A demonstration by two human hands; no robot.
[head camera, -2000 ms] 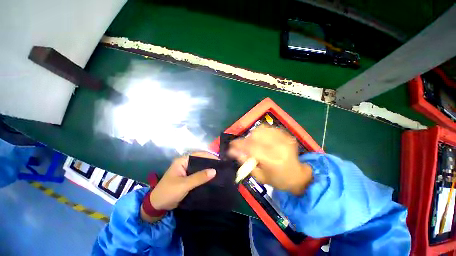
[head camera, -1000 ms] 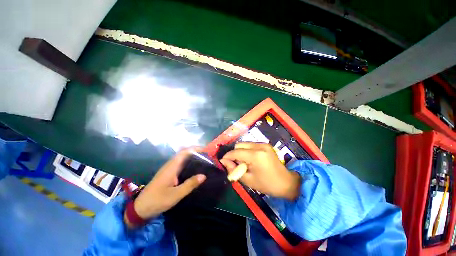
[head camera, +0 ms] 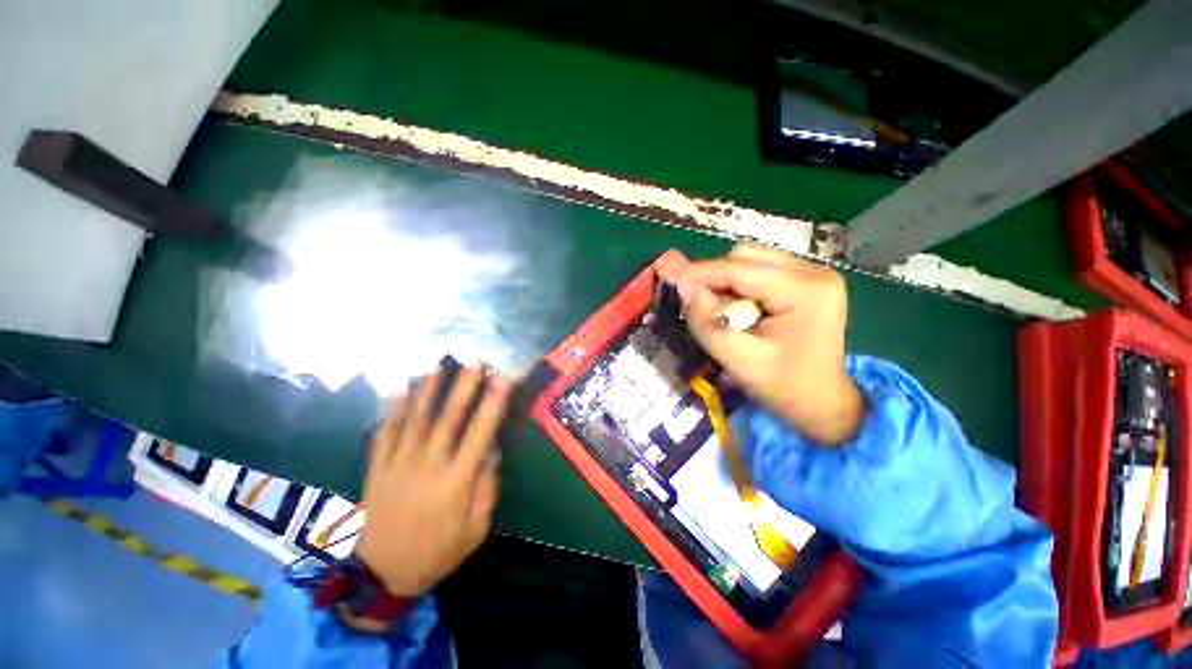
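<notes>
An open-back tablet unit [head camera: 680, 451] lies in a red foam tray [head camera: 608, 478] in front of me. Its board with silvery patches is at the upper left end, and an orange flex cable [head camera: 727, 444] crosses the white battery [head camera: 712, 486]. My right hand [head camera: 778, 327] is closed on a pale cream pick tool [head camera: 740, 315] over the tray's top corner; the tool's tip is hidden. My left hand [head camera: 431, 477] lies palm down, fingers spread, over a black adhesive sheet [head camera: 451, 373] on the bench. A dark piece [head camera: 535, 384] lies between it and the tray.
A chipped white rail [head camera: 523, 170] runs behind the bench, with another tablet [head camera: 837, 111] on the green conveyor beyond. A grey post [head camera: 1020, 144] slants at upper right. Foam trays [head camera: 1061, 484] with tablets stand at right. Glare covers clear film at left. White trays [head camera: 248, 490] show lower left.
My left hand has let go of the lifted black sheet and moved down-left, flat onto the bench. My right hand with the tool has moved up and right to the tray's top corner, uncovering the board.
</notes>
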